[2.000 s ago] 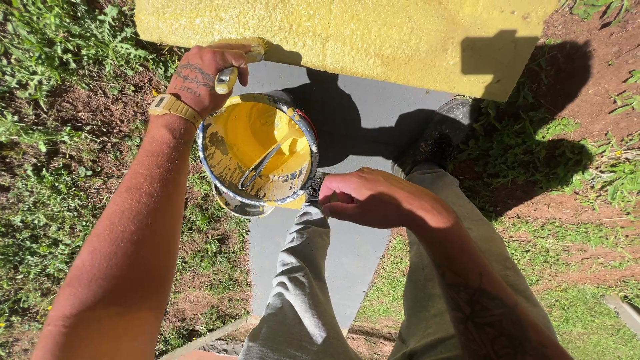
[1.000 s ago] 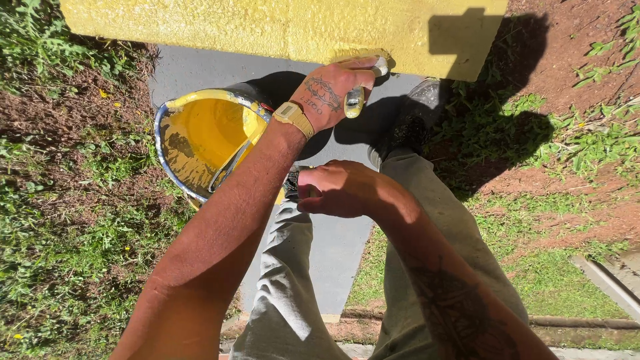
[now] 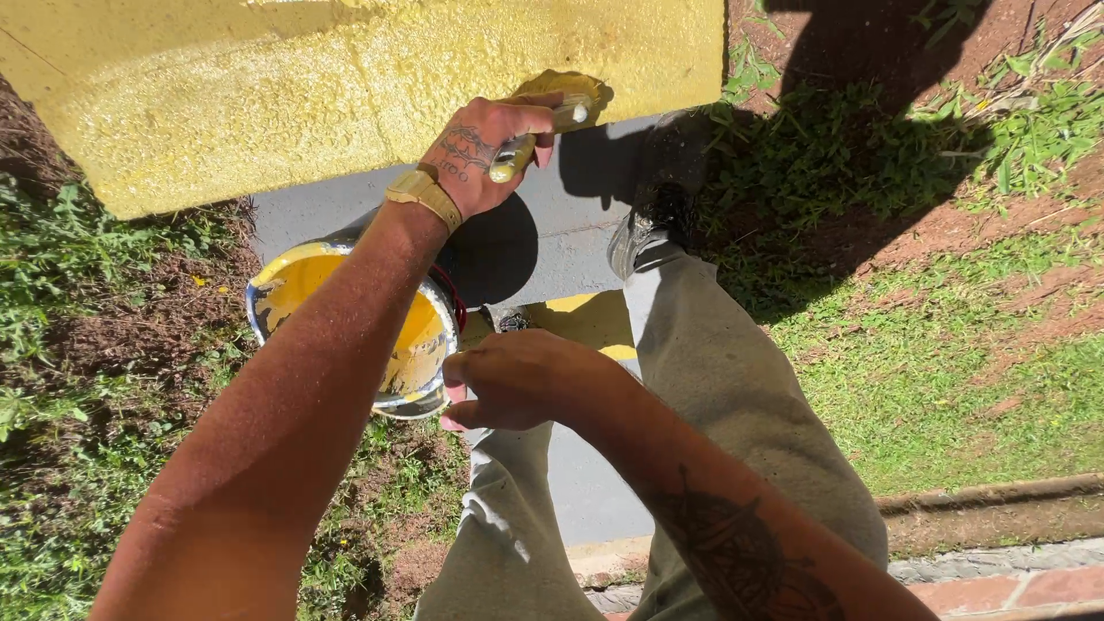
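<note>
My left hand (image 3: 487,155), with a yellow watch on its wrist, grips a paint-smeared tool, apparently a paintbrush (image 3: 515,157). Its rounded handle end sticks out between my fingers, and its working end lies at the lower edge of a wet, yellow-painted surface (image 3: 345,95). Beneath my left forearm is a bucket (image 3: 418,345) of yellow paint, its rim smeared blue, white and yellow. My right hand (image 3: 535,379) is at the bucket's right rim, fingers bent. Whether it grips the rim or only overlaps it in view, I cannot tell.
A grey painted surface (image 3: 573,207) runs below the yellow one, with my shoe (image 3: 651,228) on it. Grass and red soil (image 3: 966,345) border both sides. A brick-edged strip (image 3: 992,595) lies at bottom right. Dark shadows cross the grey surface and the grass.
My left hand has gone from beside the bucket's upper rim to the right along the yellow surface's edge, with the tool in it. My right hand now overlaps the bucket's rim in view.
</note>
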